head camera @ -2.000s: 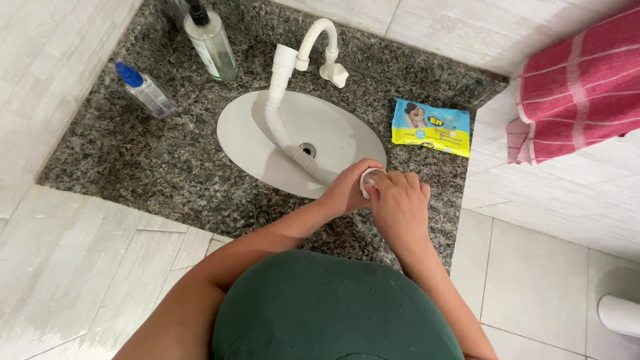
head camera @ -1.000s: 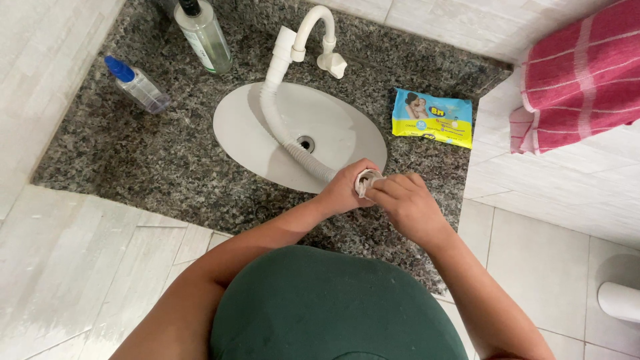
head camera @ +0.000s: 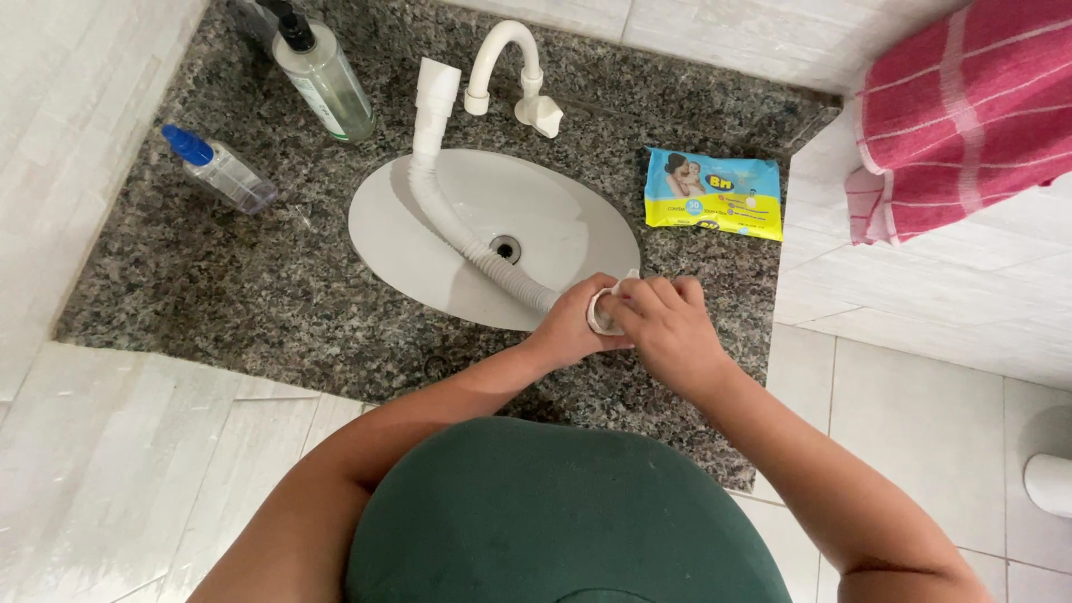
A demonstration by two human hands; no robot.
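Observation:
A white corrugated plastic drain hose point(head camera: 506, 276) lies across the oval white sink basin point(head camera: 578, 219). Its far end, a wider stepped white fitting, rests on the granite behind the basin, left of the white faucet point(head camera: 507, 63). My left hand point(head camera: 574, 322) is closed around the hose's near end, over the basin's front right rim. My right hand point(head camera: 670, 327) has its fingers at the round opening of that end, holding a white wipe or cloth point(head camera: 628, 280), of which only a bit shows above the fingers. The drain hole is visible beside the hose.
On the granite countertop point(head camera: 251, 301) stand a pump soap bottle point(head camera: 327, 84) and a small clear bottle with a blue cap point(head camera: 219, 170) at the left. A BM wipes pack point(head camera: 713, 194) lies right of the basin. A red-and-white towel point(head camera: 963, 126) hangs at the right wall.
My right hand has stayed at the hose's near end, its fingers shifting about the opening. My left hand keeps its hold. The view has moved slightly.

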